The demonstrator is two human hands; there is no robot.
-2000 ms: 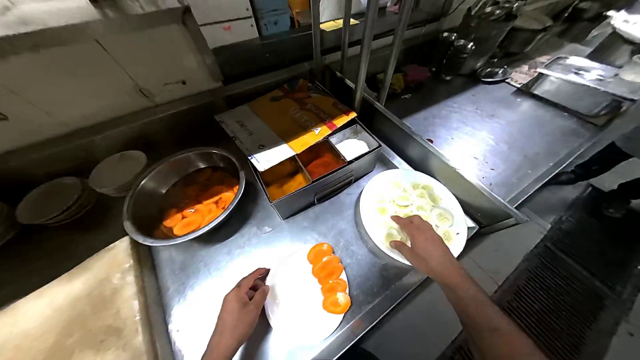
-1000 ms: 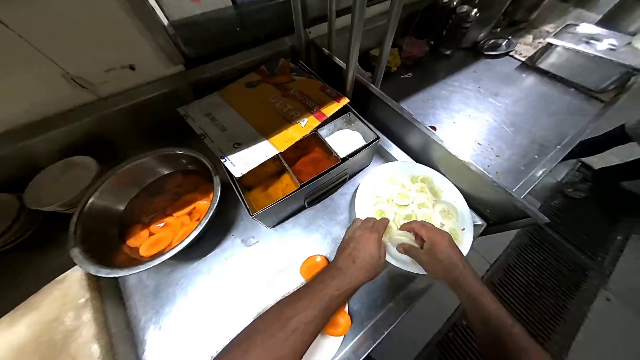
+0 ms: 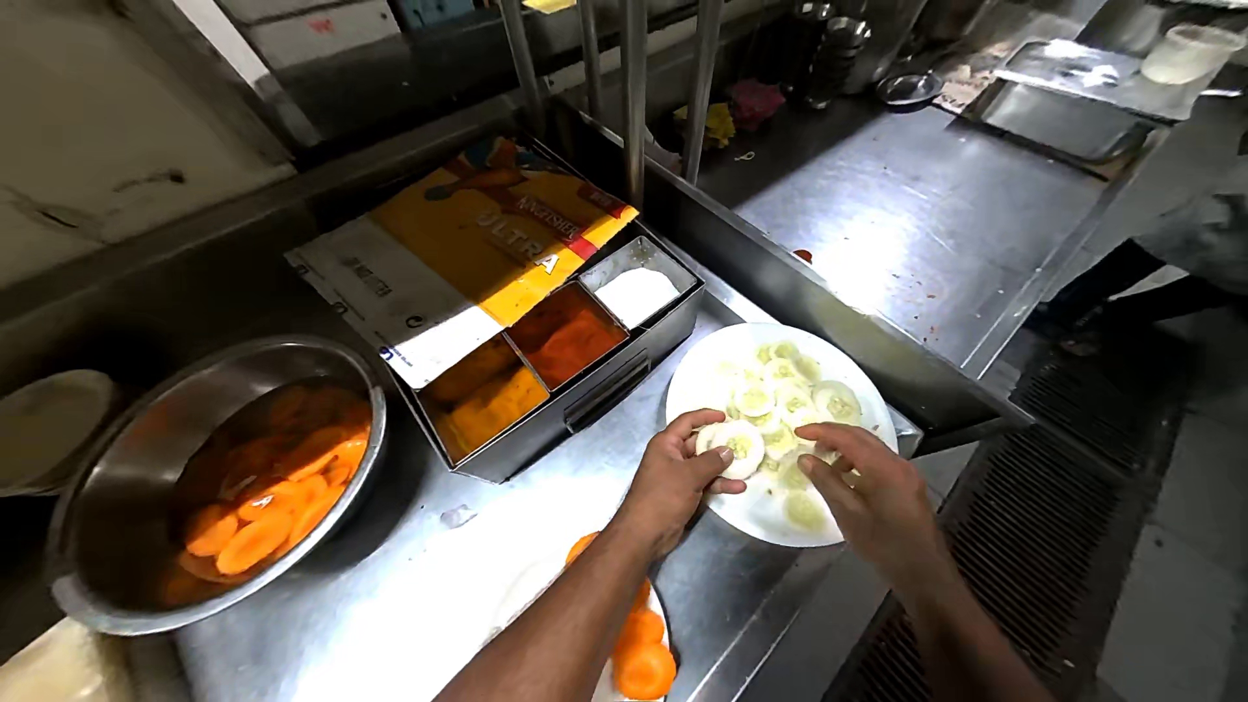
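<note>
Over the left part of a white plate, my left hand holds a pale round cucumber slice between thumb and fingers. My right hand is above the plate's right side, its fingertips at the pile of cucumber slices; whether it grips one is unclear. Below my left forearm, orange carrot slices lie along the edge of a second white plate, which the forearm partly covers. At the left stands a steel bowl of carrot slices in liquid.
A metal spice box holds yellow, red and white powders, partly covered by printed cardboard. Metal posts and a raised counter edge stand behind. Stacked plates are at far left. A person's legs show at right.
My left hand has moved from the carrot plate to the cucumber plate and now holds a slice. My right hand has stayed around the cucumber slices.
</note>
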